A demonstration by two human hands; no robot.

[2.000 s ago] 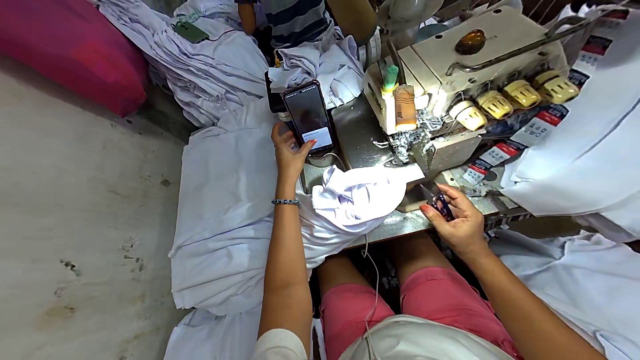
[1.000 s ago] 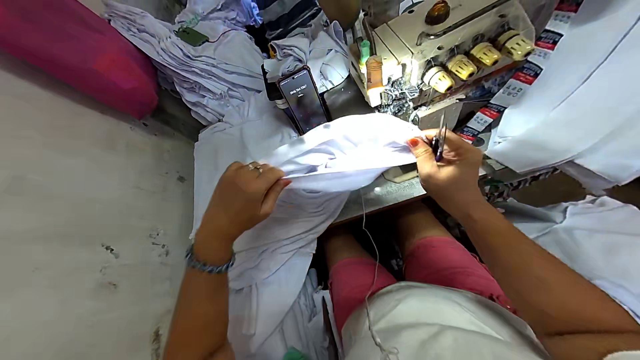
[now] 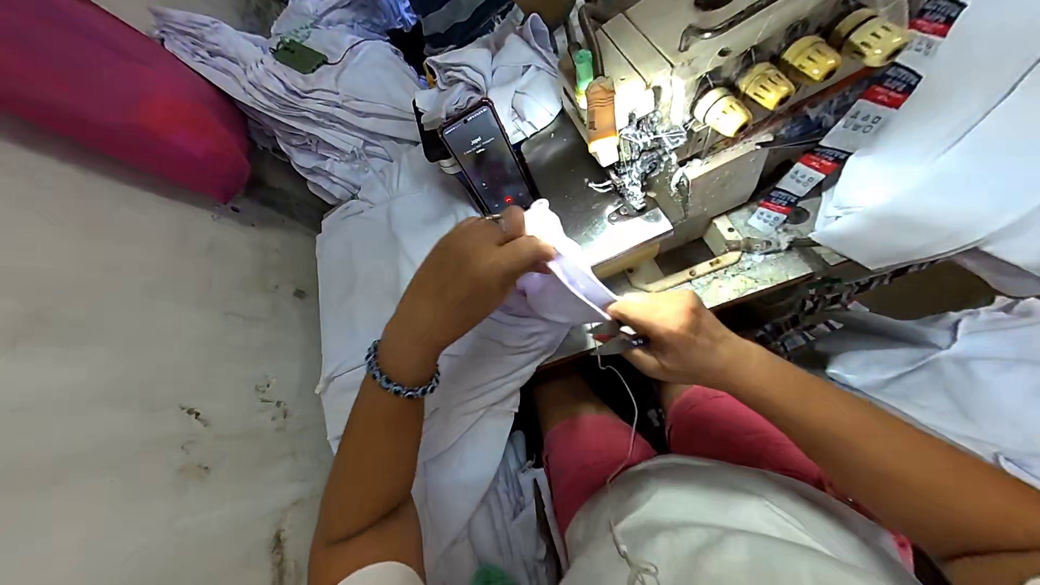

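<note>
My left hand (image 3: 471, 272) pinches the edge of a white cloth (image 3: 561, 296), which hangs over the front edge of the sewing machine's table. My right hand (image 3: 674, 333) grips the other end of that edge, and the strip between the hands looks taut. Small thread snips (image 3: 621, 341) also sit in my right hand, under the cloth. A smartphone (image 3: 487, 162) with its screen lit leans just beyond my left hand. The industrial sewing machine (image 3: 723, 175) stands beyond my right hand, with tangled thread (image 3: 646, 154) around its needle area.
White cloth piles (image 3: 309, 106) lie at the upper left, near a red-pink bundle (image 3: 122, 97). Yellow tension dials (image 3: 764, 85) line the machine. A strip of printed labels (image 3: 812, 171) hangs beside white fabric (image 3: 951, 154) at the right. A loose thread (image 3: 634, 414) trails over my lap.
Two seconds ago my left hand was at the phone; since then it has taken hold of the cloth. The phone's screen display has changed. The snips in my right hand have turned from upright to sideways.
</note>
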